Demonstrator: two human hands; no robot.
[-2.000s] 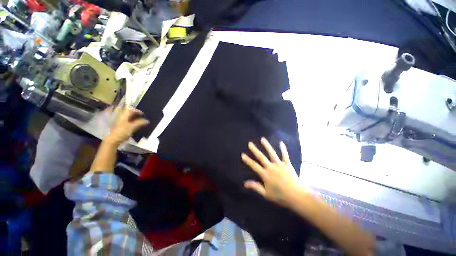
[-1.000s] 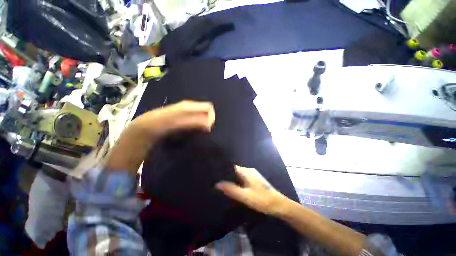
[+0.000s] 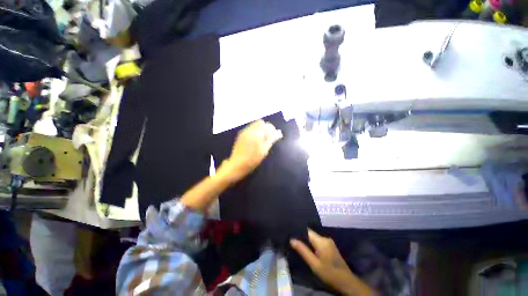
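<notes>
A black cut panel (image 3: 260, 191) lies at the front of the white table, its notched top end just left of the needle area. My left hand (image 3: 253, 145) is on its upper part with fingers bent; the fingertips are hard to make out. My right hand (image 3: 324, 254) is at the panel's lower right edge, thumb and fingers at the cloth, partly hidden in dark cloth. Another black panel (image 3: 173, 115) lies to the left, and a narrow black strip (image 3: 120, 156) lies farther left. The sewing machine's presser foot (image 3: 350, 147) is right of the panel, not touching it.
The white machine head (image 3: 463, 69) extends to the right. A printed ruler (image 3: 405, 211) runs along the table's front edge. Dark blue cloth (image 3: 272, 14) lies behind. A yellow roll (image 3: 128, 70), pale cloth and another machine (image 3: 49, 159) are at the left. Pale blue scraps (image 3: 492, 173) lie right.
One black panel now lies apart from the panel at the left and nearer the needle. My left hand has moved right with it; my right hand has moved down to its lower edge. The view has shifted right.
</notes>
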